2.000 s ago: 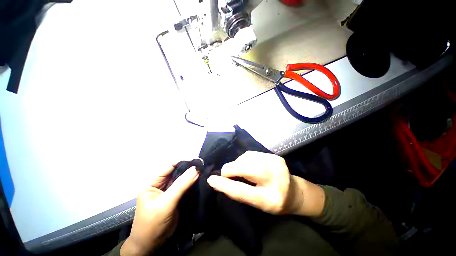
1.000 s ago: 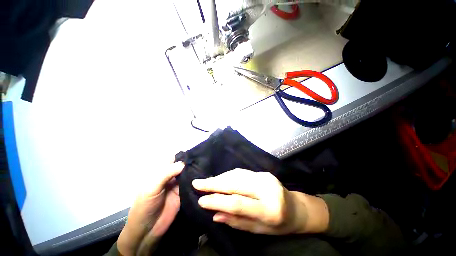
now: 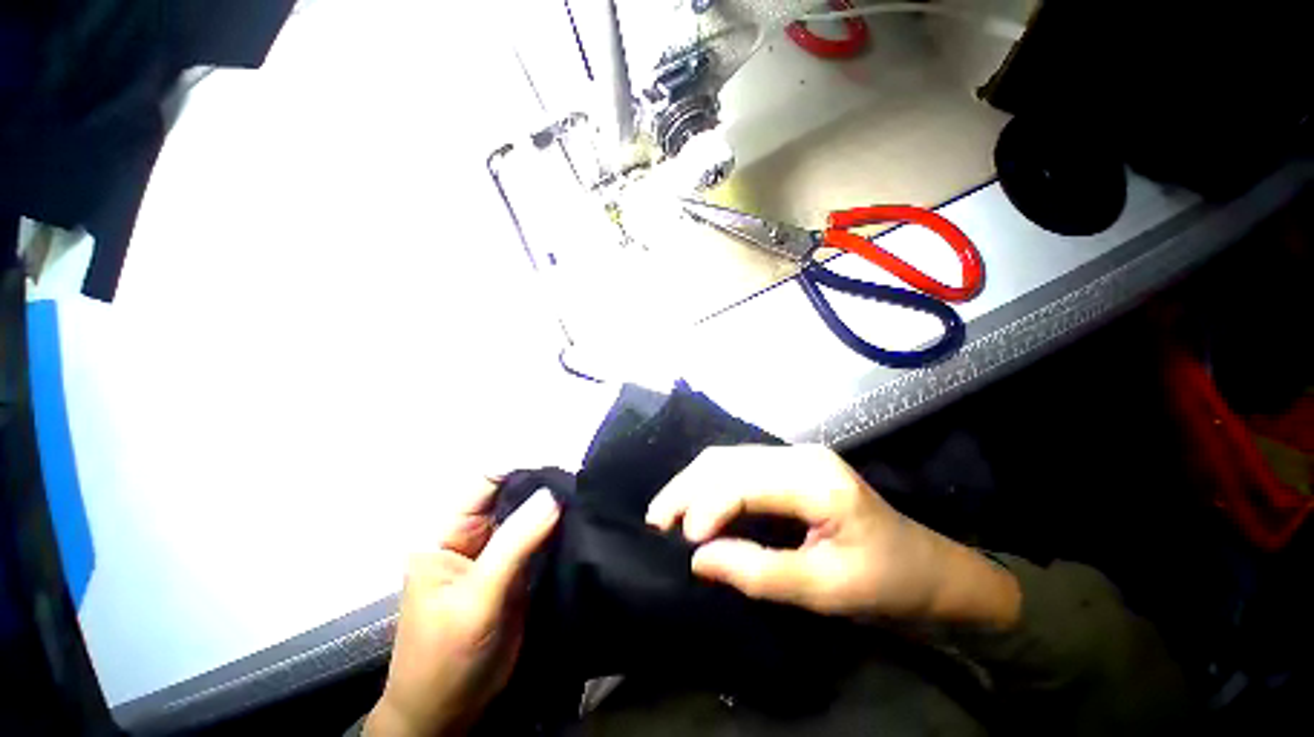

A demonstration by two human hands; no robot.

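Observation:
A soft black garment piece (image 3: 620,576) lies over the front edge of the table and hangs towards my lap. My left hand (image 3: 468,605) pinches its left part between thumb and fingers. My right hand (image 3: 821,533) grips the cloth at its right side, with thumb and forefinger close together. A corner of the cloth rests on the white table. Its lower part is lost in the dark.
Scissors (image 3: 807,248) with red and dark blue loops lie right of the needle area (image 3: 620,202). A thin wire guide (image 3: 522,216) is left of it. A red loop (image 3: 827,32) lies behind. Black cloth (image 3: 115,130) lies far left. A red basket (image 3: 1225,432) is below right.
Since a second ago, my right hand has moved right and its fingers have closed on the cloth. My left thumb now lies over the cloth, and the cloth's upper corner has shifted.

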